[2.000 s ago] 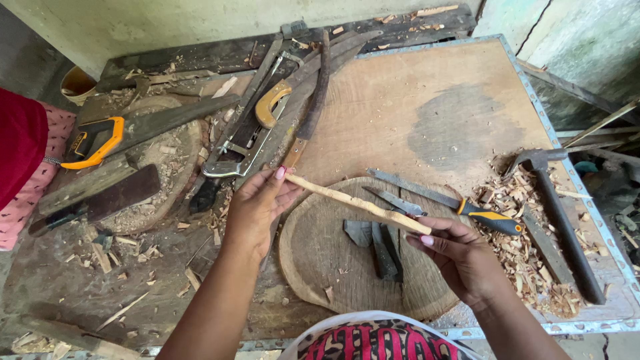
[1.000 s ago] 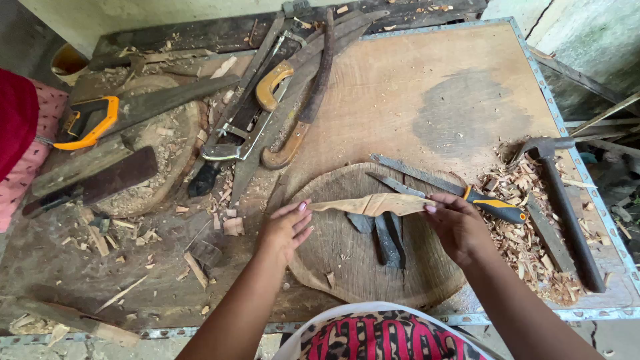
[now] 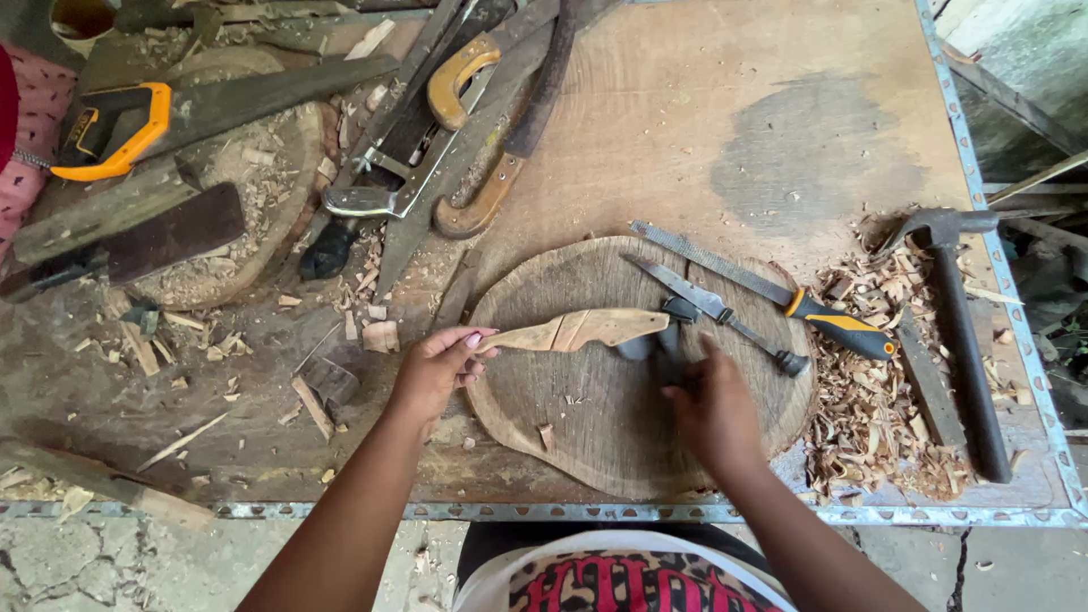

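Note:
My left hand point(image 3: 442, 370) pinches the narrow left end of a carved wooden piece point(image 3: 574, 330), which has diagonal grooves near its middle and a small dark spot at its right end. It is held above a round wood slab point(image 3: 578, 425). My right hand point(image 3: 714, 399) is off the piece, blurred, just below its right end, over dark objects point(image 3: 669, 348) on the slab; whether it touches them cannot be told. A knife point(image 3: 680, 286) lies on the slab's upper part, beside a rasp point(image 3: 722, 265) with a black and yellow handle.
A claw hammer point(image 3: 960, 340) lies at the right by piled wood shavings point(image 3: 875, 425). A hacksaw point(image 3: 408, 183) and a curved blade with a wooden handle point(image 3: 484, 200) lie upper centre. At left are an orange-handled saw point(image 3: 153, 127), a cleaver point(image 3: 178, 234) and another slab point(image 3: 289, 221).
My right hand has let go of the wooden piece and moved down from its right end. My left hand still holds the other end. The piece shows a broader side than two seconds ago.

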